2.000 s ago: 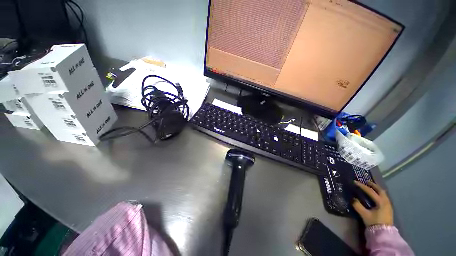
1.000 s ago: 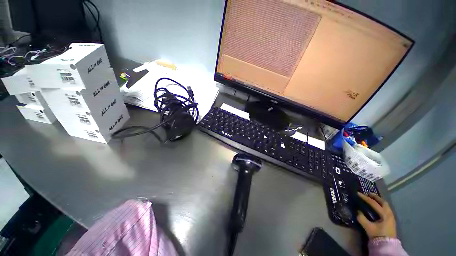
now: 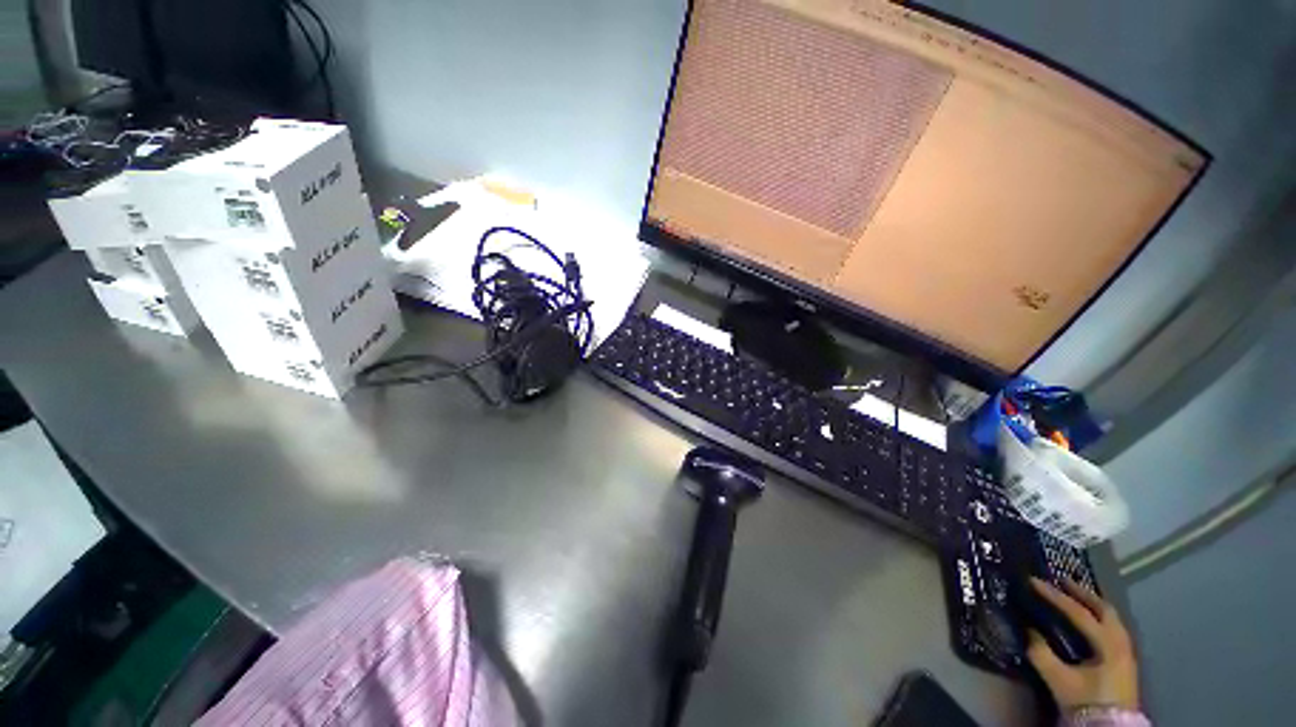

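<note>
My right hand (image 3: 1087, 651) rests over the black computer mouse (image 3: 1056, 625) on the black mouse pad (image 3: 981, 597) at the right. The monitor (image 3: 910, 185) shows an orange screen with a table window on its left part. The long black keyboard (image 3: 782, 419) lies below it. A pink striped sleeve (image 3: 377, 653) shows at the bottom left; my left hand is not in view.
A black barcode scanner (image 3: 708, 561) lies mid-desk, its cord running to the bottom edge. A smartphone (image 3: 924, 706) is cut off at the bottom. White product boxes (image 3: 306, 270), coiled black cable (image 3: 533, 334) and papers (image 3: 462, 256) stand left. A white basket (image 3: 1059, 490) is at right.
The view has shifted, so the desk things appear further right and the smartphone is more cut off. My right hand stays on the mouse.
</note>
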